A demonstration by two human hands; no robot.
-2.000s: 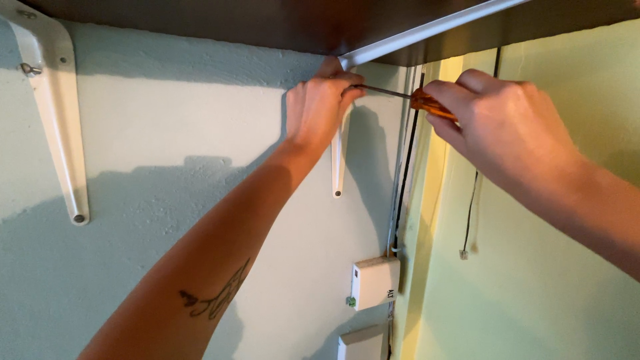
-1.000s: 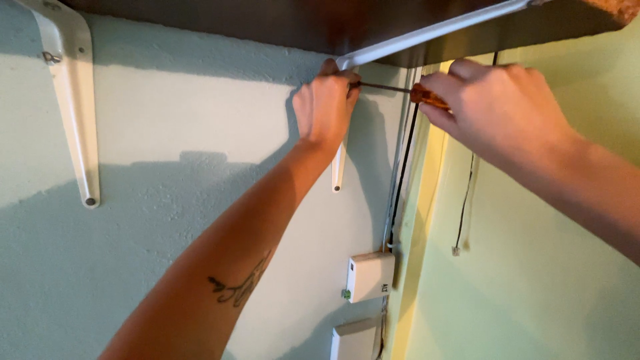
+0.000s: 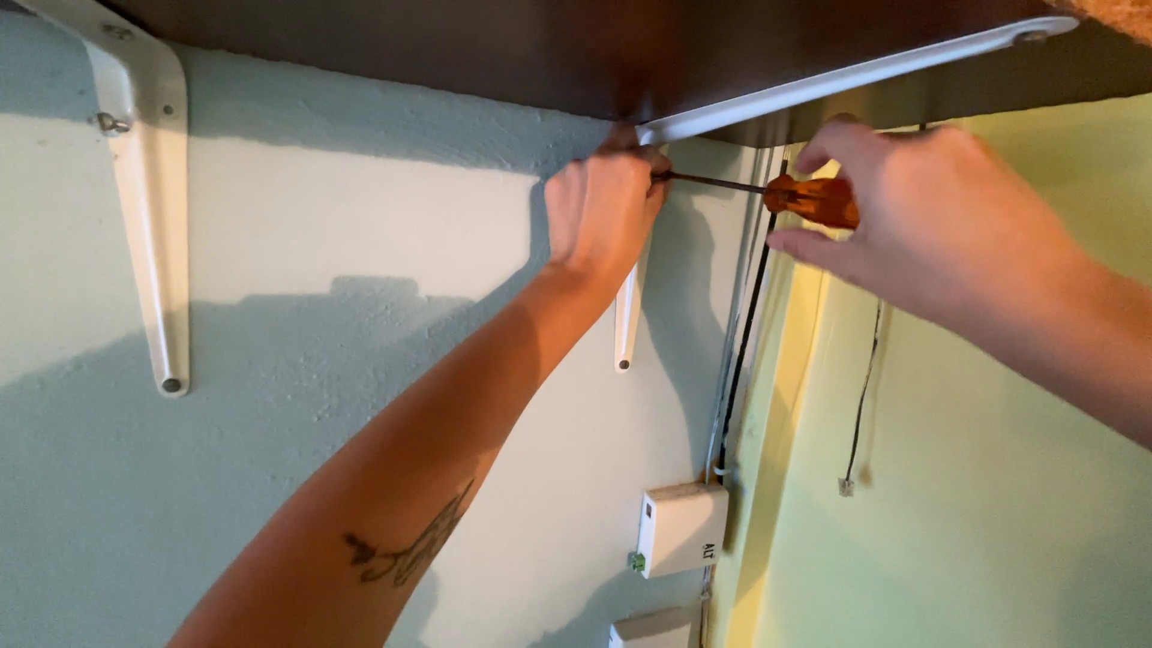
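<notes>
A screwdriver with an orange translucent handle (image 3: 814, 200) points left toward the white metal shelf bracket (image 3: 628, 310) under a dark shelf (image 3: 405, 54). My left hand (image 3: 603, 211) is closed around the screwdriver's tip at the upper part of that bracket; the tip and any screw there are hidden by the fingers. At the handle, my right hand (image 3: 936, 225) has its thumb and fingers spread apart, with the handle's end near the palm; whether it still touches the palm is hard to tell.
Another white bracket (image 3: 148, 216) is fixed to the wall at left, with a wing-like screw near its top. Black and grey cables (image 3: 742, 333) run down the corner beside a white wall box (image 3: 684, 531). A loose cable with a clear plug (image 3: 846, 487) hangs at right.
The fingers of my right hand, wrapped around the screwdriver handle before, have spread away from it. My left hand has stayed at the bracket.
</notes>
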